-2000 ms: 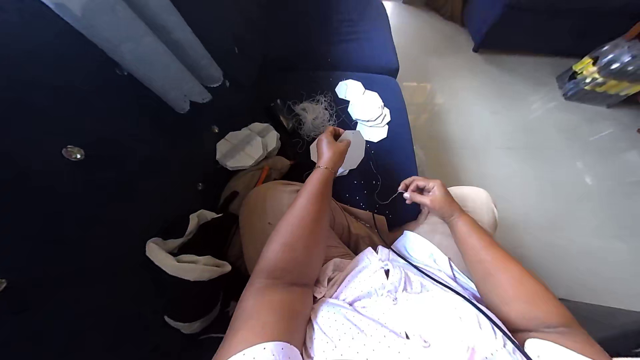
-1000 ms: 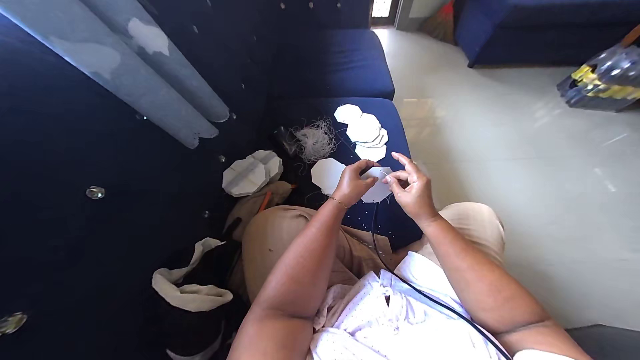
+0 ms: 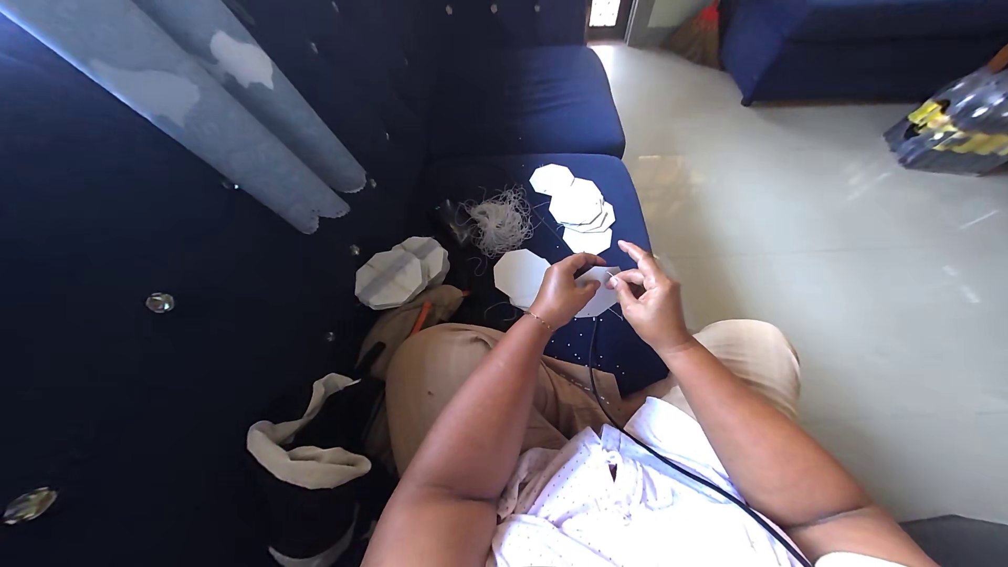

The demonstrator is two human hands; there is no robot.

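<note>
My left hand [image 3: 565, 291] grips the left edge of a white octagonal paper piece [image 3: 596, 298] over the dark blue sofa seat. At that piece's upper right, my right hand [image 3: 650, 298] pinches something thin and light, which looks like a thread or needle; it is too small to tell. Another white octagonal piece [image 3: 520, 277] lies just left of my left hand. Farther up the seat are several overlapping white octagonal pieces [image 3: 579, 203] and a tangled bundle of white thread [image 3: 502, 222]. Small white beads or dots show on the seat below the held piece.
Several more octagonal pieces [image 3: 391, 277] lie left, near a brown cloth item [image 3: 445, 303] with an orange strip. A black bag-like item with cream trim [image 3: 303, 465] is at lower left. A grey curtain [image 3: 260, 157] hangs at upper left. A black cable [image 3: 669, 461] crosses my shirt.
My right hand has come from beside my knee up to the paper piece. Two seconds ago it was apart from my left hand, with a thread at its fingers.
</note>
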